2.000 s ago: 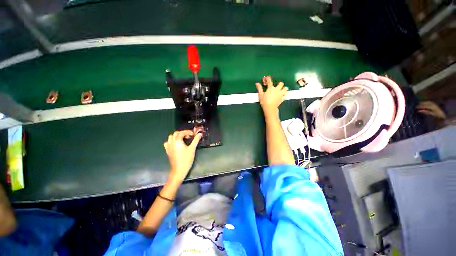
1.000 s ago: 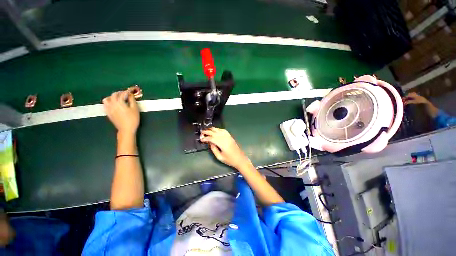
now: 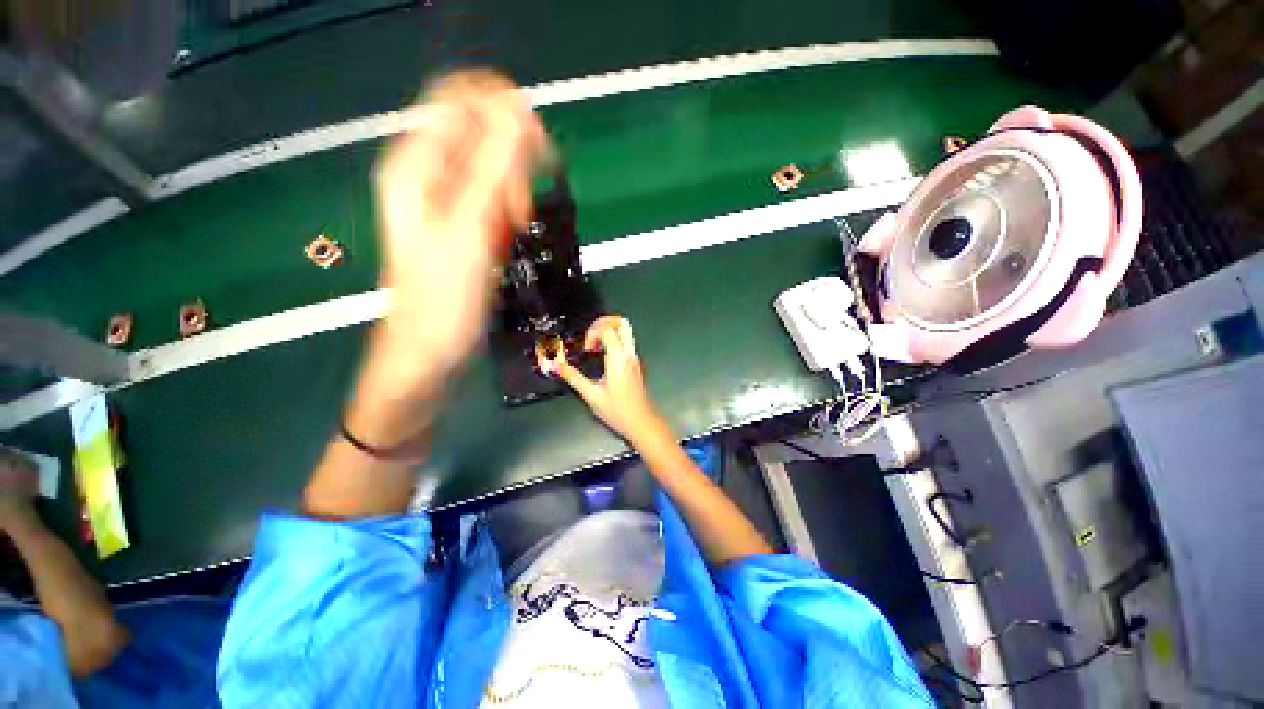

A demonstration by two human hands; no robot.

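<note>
The black toggle clamp fixture stands on the green bench edge. My left hand is blurred over its upper left side and hides most of the clamp handle; only a trace of red shows. I cannot tell how its fingers close. My right hand is at the near end of the fixture, with a fingertip at a small copper-coloured square part in the nest. Its other fingers are bent beside the nest. Whether it grips the part is unclear.
Copper square parts lie on the conveyor belt, left and right of the fixture. A white power adapter and pink fan stand right. A yellow-green label and another person's arm are left.
My left hand has moved right and up from the belt part to the clamp handle. My right hand has stayed at the nest. The view has shifted and the belt parts sit farther left relative to the fixture.
</note>
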